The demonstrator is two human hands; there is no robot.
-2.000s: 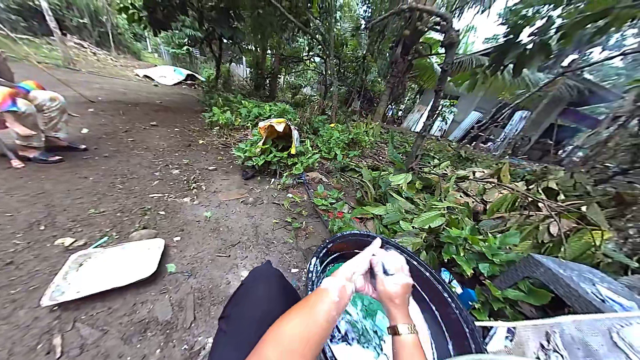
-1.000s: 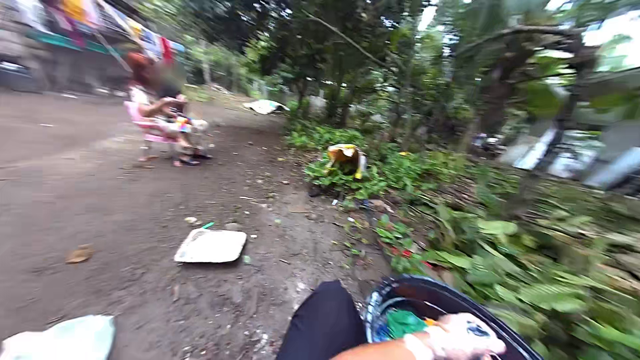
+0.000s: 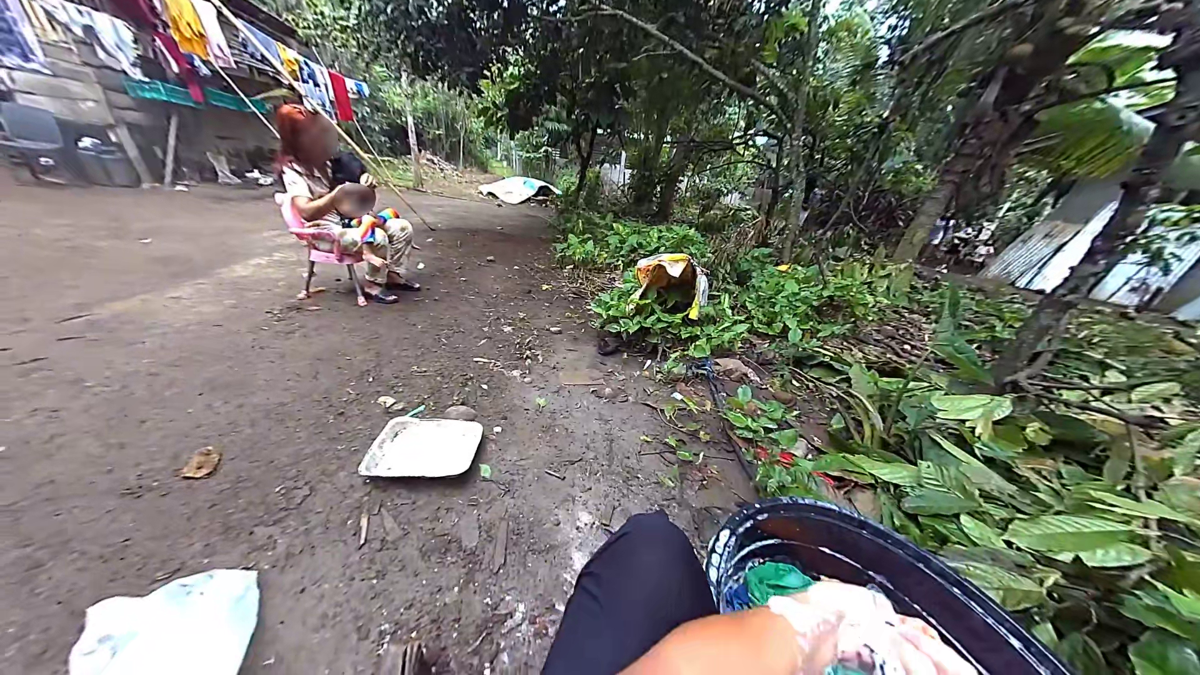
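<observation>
My left forearm reaches from the bottom edge into a round black plastic tub point(image 3: 900, 544). White suds and pale wet cloth point(image 3: 891, 633) lie around my left hand point(image 3: 811, 619); its fingers cannot be made out, so its grip is unclear. Green cloth point(image 3: 776, 581) sits beside it, against the tub's left inner side, with a bit of dark blue cloth near it. My right hand is not in view. My knee in dark trousers point(image 3: 637, 591) is just left of the tub.
A shallow white tray point(image 3: 422, 447) and a white plastic sheet or bag point(image 3: 169, 623) lie on the dirt. Leafy plants point(image 3: 1059, 534) border the tub's right. A yellow-and-white sack point(image 3: 670, 281) stands ahead. Farther left, a person point(image 3: 319, 206) sits on a pink chair, holding a child.
The view has swung left, bringing in the seated person and the clothesline. Two seconds ago both my hands were together over the tub; now the right one is out of view.
</observation>
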